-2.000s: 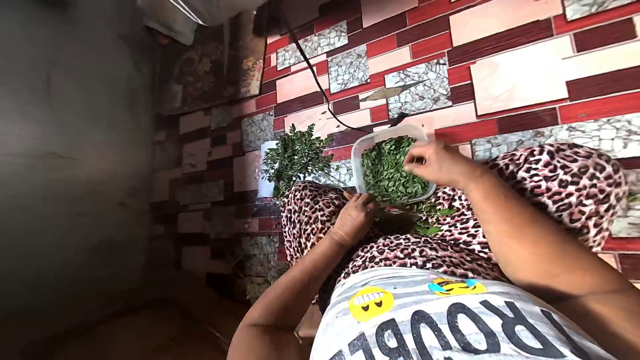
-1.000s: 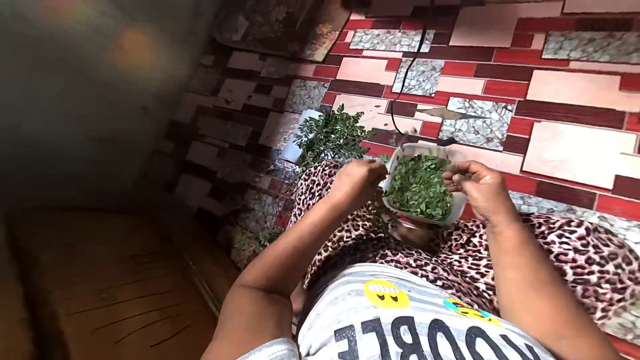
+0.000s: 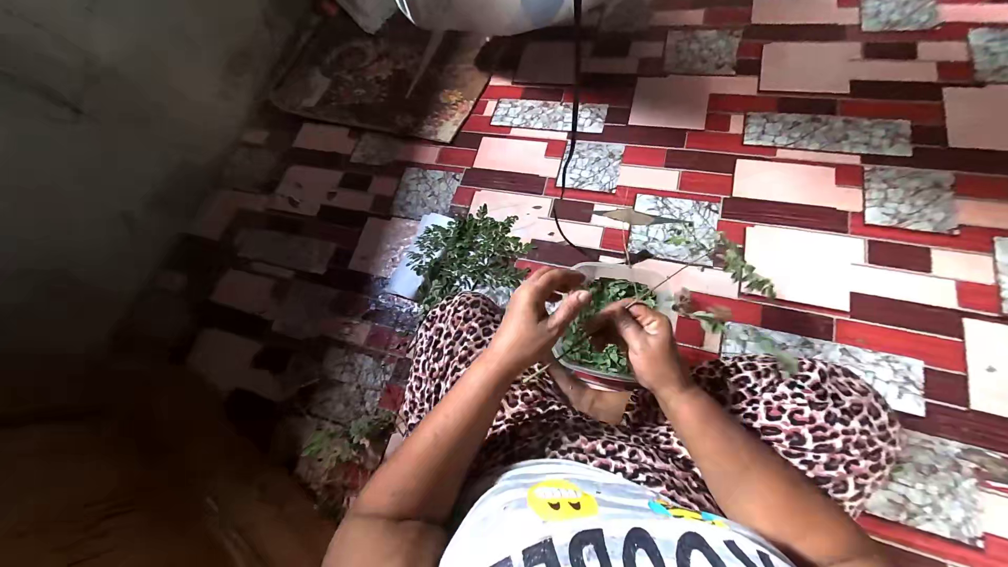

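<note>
A clear plastic container [image 3: 622,272] with green leaves [image 3: 602,358] in it stands on the floor between my legs. Over its right side, my right hand [image 3: 650,346] is closed on a thin leafy stem [image 3: 744,272], whose sprigs fan out to the right. My left hand [image 3: 539,315] is at the container's left edge, thumb and fingers apart, and nothing shows between them. Beyond my left knee lies a bunch of leafy stems [image 3: 472,256], partly over a pale blue sheet or box [image 3: 409,268].
A black cable [image 3: 568,150] runs down the tiled floor to the container's far side. A patterned mat or board [image 3: 386,75] lies at the upper left, near a white tub [image 3: 496,12]. Plant scraps [image 3: 346,441] lie left of my legs.
A leafy stem now shows in my right hand, held over the container. My left hand's thumb and fingers have spread apart. The view has shifted.
</note>
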